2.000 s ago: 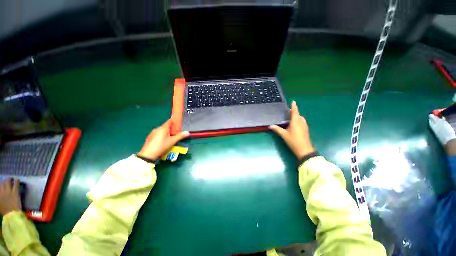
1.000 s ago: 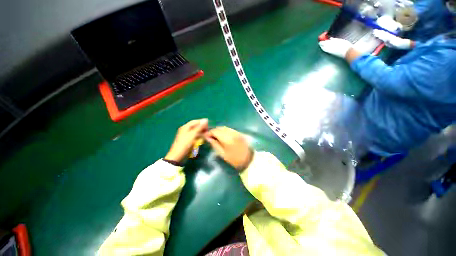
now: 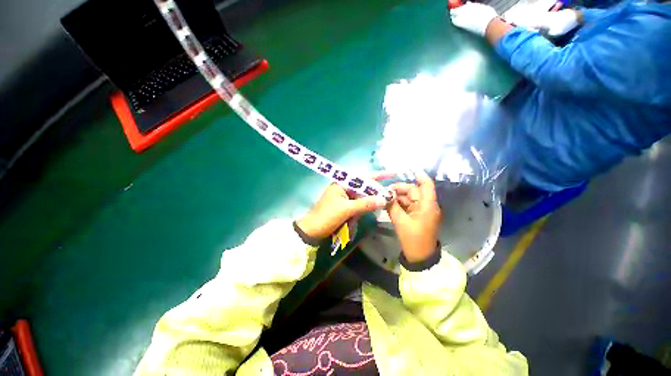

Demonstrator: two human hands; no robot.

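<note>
A long white label strip (image 3: 279, 138) with a row of dark marks curves down from the top left to my hands. My left hand (image 3: 335, 211) pinches the strip near its lower end, and the yellow piece (image 3: 341, 237) sticks out below the same hand. My right hand (image 3: 416, 215) is at the strip's end with thumb and fingertips close together; whether a small label is between them cannot be told. The open laptop (image 3: 182, 87) with a dark screen sits on its red-orange tray (image 3: 193, 110) at the upper left, away from both hands.
A round whitish bin (image 3: 478, 233) stands at the bench edge beside my right hand. Shiny clear film (image 3: 427, 125) lies above it. A person in a blue smock (image 3: 588, 95) with white gloves is at the upper right. Another red-orange tray (image 3: 28, 351) shows at the lower left.
My hands have moved right from over the green bench to the strip's end, and my left hand has taken hold of the strip. The view has shifted right, so the laptop appears farther left.
</note>
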